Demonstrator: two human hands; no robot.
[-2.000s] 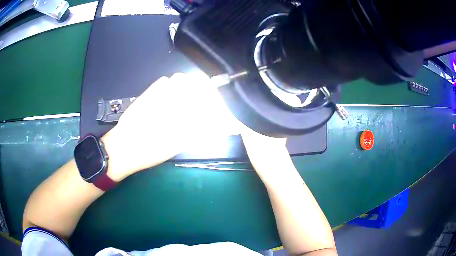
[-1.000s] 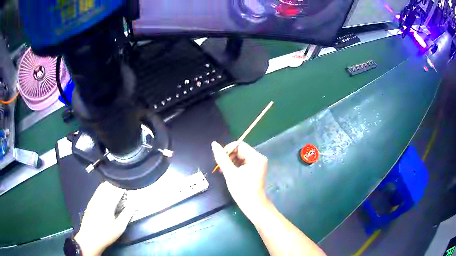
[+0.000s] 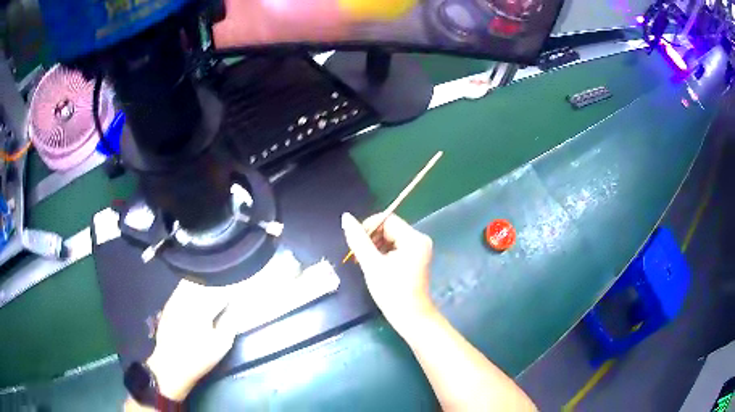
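My right hand (image 3: 395, 261) holds a thin tan stick (image 3: 415, 181) between thumb and fingers, its orange tip pointing down just right of the fixture's end. My left hand (image 3: 192, 326) is under the left side of the microscope ring light (image 3: 213, 253), at the left end of a strip fixture (image 3: 310, 288) that is washed out by glare. The left fingertips seem to touch the fixture, but glare hides whether they grip it. The fixture lies on the black pad (image 3: 322, 189). Its small parts cannot be made out.
A red cap (image 3: 500, 235) lies on the green mat to the right. A small dark slotted strip (image 3: 590, 97) lies at the far right. A keyboard (image 3: 282, 113), a monitor (image 3: 387, 24) and a pink fan (image 3: 66, 113) stand behind. A blue stool (image 3: 641, 294) is beyond the bench edge.
From two seconds ago, the view has turned right and the right hand has come out of the glare with the stick. Since one second ago, the left hand has moved slightly right along the fixture.
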